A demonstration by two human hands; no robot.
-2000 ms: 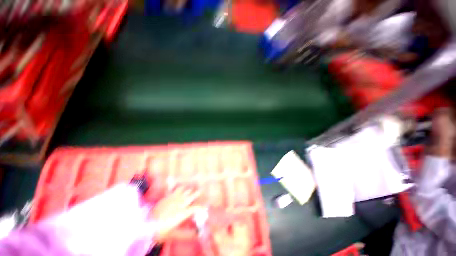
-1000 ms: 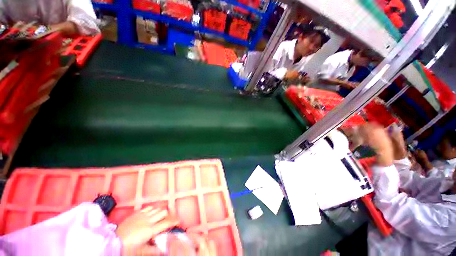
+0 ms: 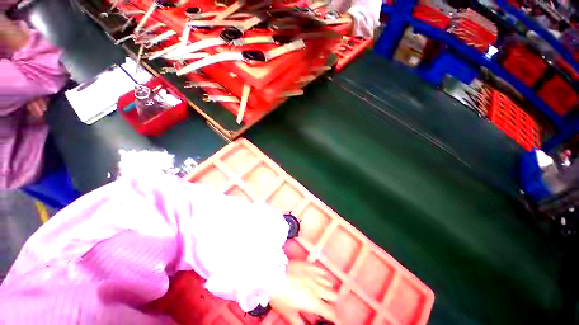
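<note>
The large orange-red parts tray [image 3: 387, 270] with square cells lies slanted under my left arm. A black watch head [image 3: 291, 226] lies in a cell beside my pink and white sleeve. Another dark round watch head [image 3: 258, 310] shows partly under the cuff. My left hand [image 3: 306, 291] is over the tray, pale and overexposed, near the bottom edge. A small dark piece [image 3: 324, 322] shows by its fingertips, cut off by the picture's edge; whether it is gripped is unclear. My right hand is out of the picture.
Stacked red trays [image 3: 266, 79] hold strapped watches on a board beyond the tray. A small red parts box [image 3: 154, 120], papers [image 3: 95, 95] and crumpled clear-white film [image 3: 146, 163] are at left. A green belt [image 3: 381, 171] runs behind. A person's pink sleeve [image 3: 38, 66] is at far left.
The view has swung left, bringing in the small red box and more of the stacked trays. The white papers, pen and post at right have left view, and so has my right hand.
</note>
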